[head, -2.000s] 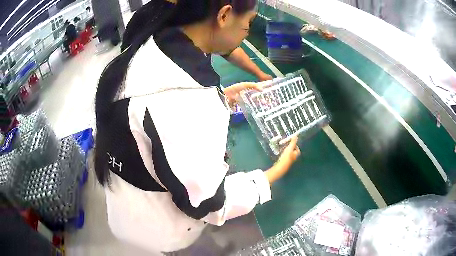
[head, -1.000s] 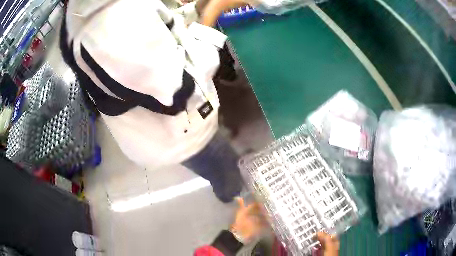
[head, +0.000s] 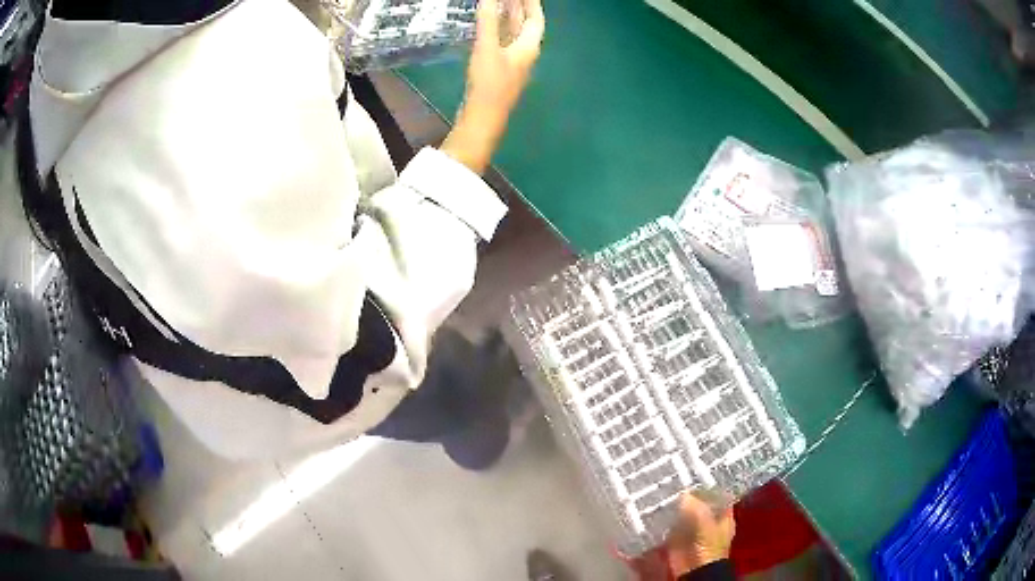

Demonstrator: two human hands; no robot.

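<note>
A clear tray of parts (head: 658, 380) lies slanted in front of me, partly over the green bench (head: 590, 125) and partly beyond its edge. It has two columns of white and dark rod-shaped parts set crosswise. One bare hand with a dark cuff, seemingly my right hand (head: 700, 533), grips the tray's near edge at the bottom of the picture. My left hand is not in view.
A person in a white and black jacket (head: 216, 193) stands at the left, holding another clear tray (head: 414, 28). Clear boxes with labels (head: 783, 259), a bulging clear bag (head: 936, 255) and a blue tray (head: 948, 499) are at the right. Grey stacked trays (head: 51, 409) are at the far left.
The view has shifted. The tray has moved slightly up and left in the picture. My left hand has left the view. The other person's hand and tray now show at the top.
</note>
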